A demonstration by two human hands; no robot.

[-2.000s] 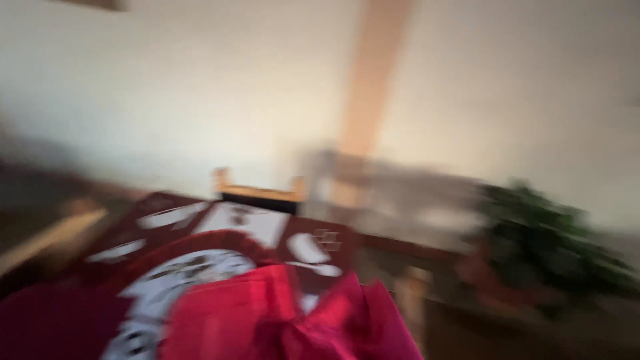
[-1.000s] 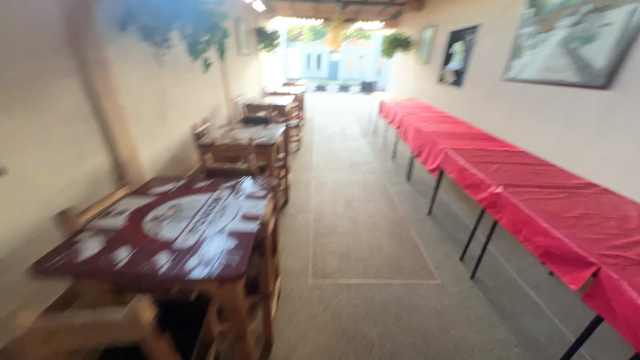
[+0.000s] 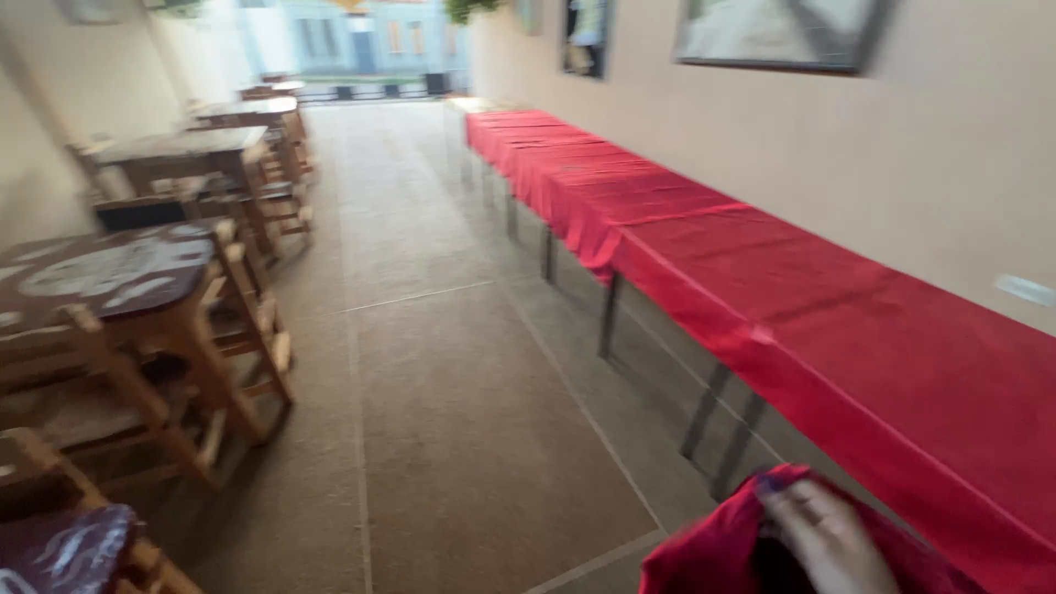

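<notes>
At the bottom right, my right hand (image 3: pixel 825 528) is blurred, its fingers curled over a bunched red cloth (image 3: pixel 701 549). The cloth hangs in folds around a dark hollow beneath the fingers. Just beyond and to the right runs a long row of tables draped with red tablecloths (image 3: pixel 858 305), wrinkled at the far part and smoother nearby. My left hand is out of view.
Wooden tables with printed tops (image 3: pixel 107 268) and wooden chairs (image 3: pixel 124 379) line the left wall. A tiled floor aisle (image 3: pixel 470 412) runs between the rows. Metal legs (image 3: pixel 610 318) support the draped row. Framed pictures (image 3: pixel 767 33) hang on the right wall.
The view has swung from the wall and a printed table to the aisle, then closer to the draped row. Red cloth shows low in the oldest frame; now my right hand shows on it.
</notes>
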